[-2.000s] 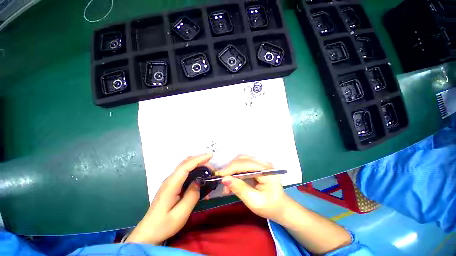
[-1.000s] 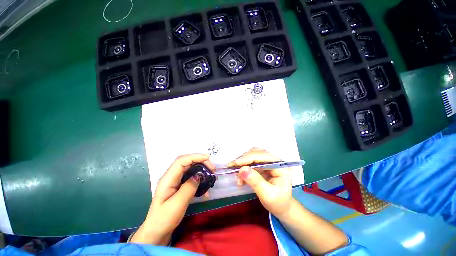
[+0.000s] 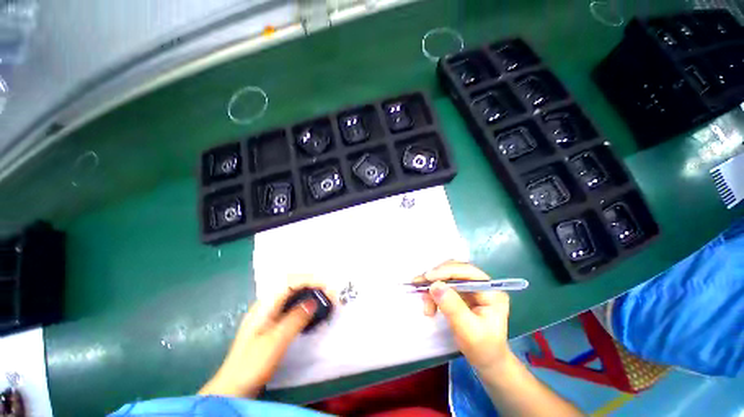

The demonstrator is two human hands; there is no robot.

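Note:
My left hand (image 3: 265, 334) holds a black housing (image 3: 308, 309) over the left part of the white paper sheet (image 3: 359, 244). Its fingers cover part of the housing. My right hand (image 3: 473, 313) holds the tweezers (image 3: 489, 285) like a pen, their tip pointing left, apart from the housing. A small pile of tiny parts (image 3: 348, 292) lies on the paper between my hands. More tiny dark parts (image 3: 408, 201) lie near the paper's top right. The foam tray (image 3: 330, 208) stands behind the paper with housings in its pockets; one back-row pocket shows no housing.
A second foam tray (image 3: 522, 216) with housings stands at an angle to the right. Black trays (image 3: 661, 89) are stacked at the far right, and more (image 3: 33, 277) stand at the left edge. A grey ledge (image 3: 188, 53) runs behind. A person's blue sleeve (image 3: 685, 309) is at the right.
The view has shifted, showing more of the bench's back. My right hand and the tweezers have moved right, away from the housing. The housing in my left hand has tilted.

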